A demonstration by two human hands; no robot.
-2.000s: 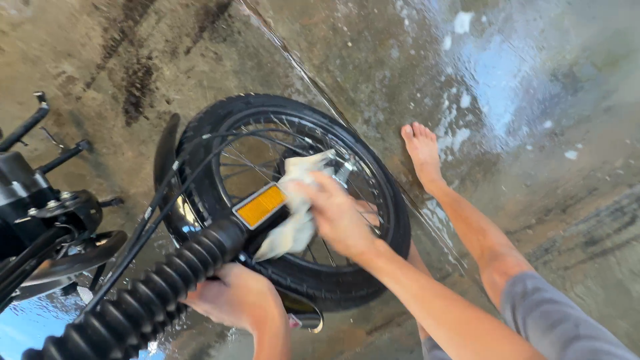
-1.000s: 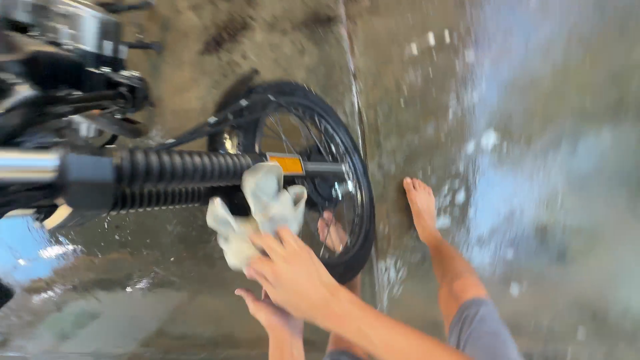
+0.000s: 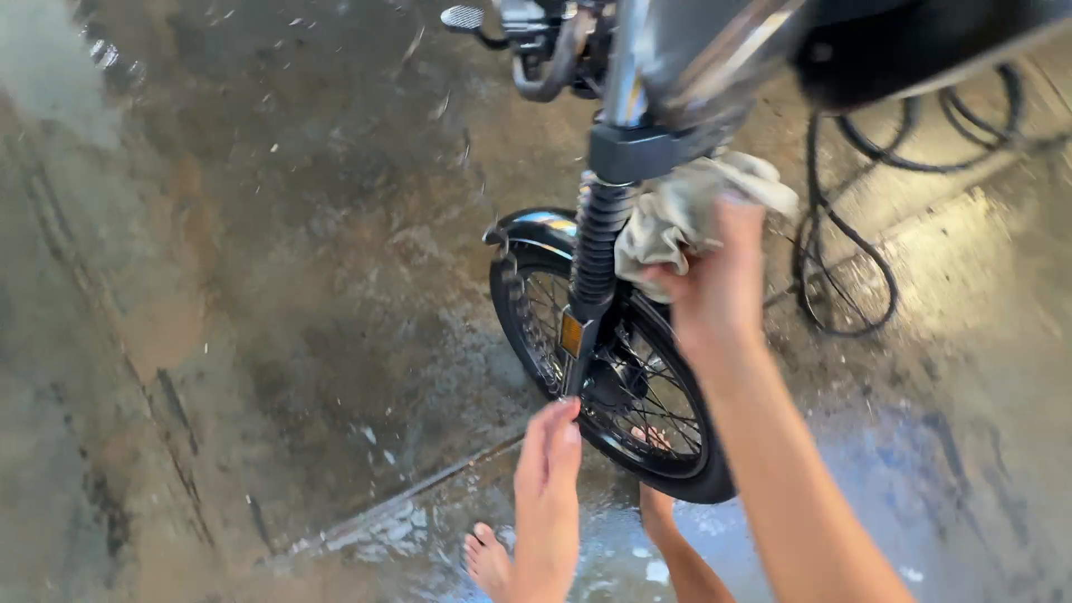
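Note:
A whitish cloth (image 3: pixel 687 218) is bunched in my right hand (image 3: pixel 724 285), close beside the black ribbed fork gaiter (image 3: pixel 600 243) of a motorcycle. My left hand (image 3: pixel 548 481) is held up with its fingers extended and nothing visible in it; its fingertips overlap the lower end of the fork in the view, and I cannot tell whether they touch it. An orange reflector (image 3: pixel 572 333) is fixed to the lower fork leg. Behind it stands the spoked front wheel (image 3: pixel 712 465) with its black tyre, under a glossy black mudguard (image 3: pixel 536 224). Both hands are slightly blurred.
A black hose or cable (image 3: pixel 892 285) lies in loops on the wet concrete floor (image 3: pixel 335 293) at the right. A footpeg (image 3: pixel 462 18) and the blurred motorcycle body (image 3: pixel 879 50) are at the top. My bare feet (image 3: pixel 488 561) stand near the wheel.
The view has turned strongly. The cloth has moved from the wheel and reflector area up to the upper part of the fork. My hands, close together one second ago, are now apart.

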